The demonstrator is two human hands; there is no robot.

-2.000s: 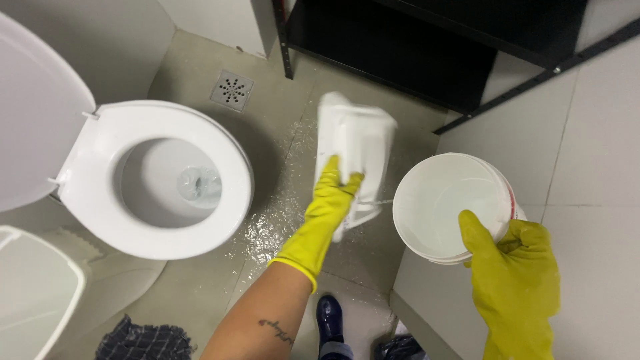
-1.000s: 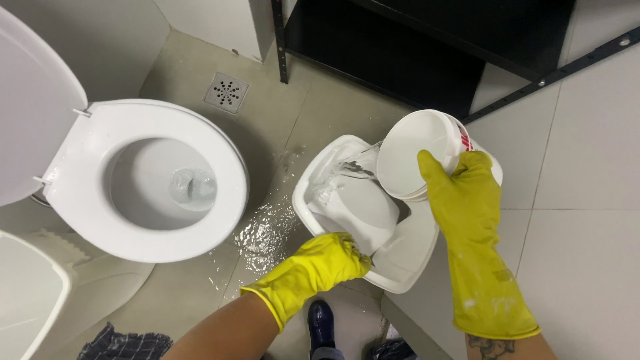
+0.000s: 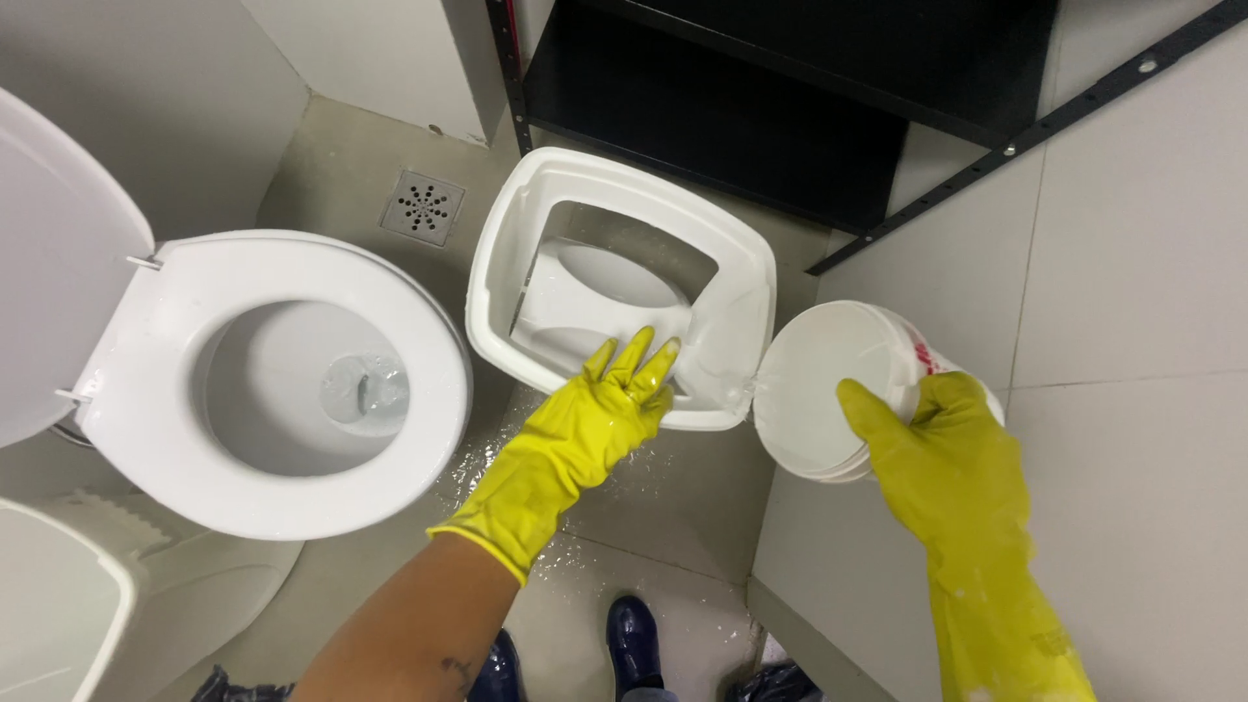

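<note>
My left hand (image 3: pixel 609 409), in a yellow rubber glove, is at the near rim of a white plastic bin lid frame (image 3: pixel 624 180), its fingers spread over the inner edge; whether the thumb grips the rim is hidden. A white swing flap (image 3: pixel 595 292) shows inside the frame. My right hand (image 3: pixel 936 429), gloved the same way, holds a white plastic bucket (image 3: pixel 824 390) by its rim, thumb inside. The bucket is tilted toward the frame, its mouth close to the frame's right corner, with water at its lip.
An open white toilet (image 3: pixel 283 497) stands at left, a white bin (image 3: pixel 127 595) below it. A floor drain (image 3: pixel 422 208) lies beyond. Black metal shelving (image 3: pixel 721 107) is at the top, a tiled wall (image 3: pixel 1131 263) at right. The floor (image 3: pixel 643 507) is wet near my boots (image 3: pixel 634 639).
The lid frame has turned and moved up toward the shelving, and its opening now shows. My left hand has moved from the frame's lower edge with it. The bucket no longer overlaps the frame's middle.
</note>
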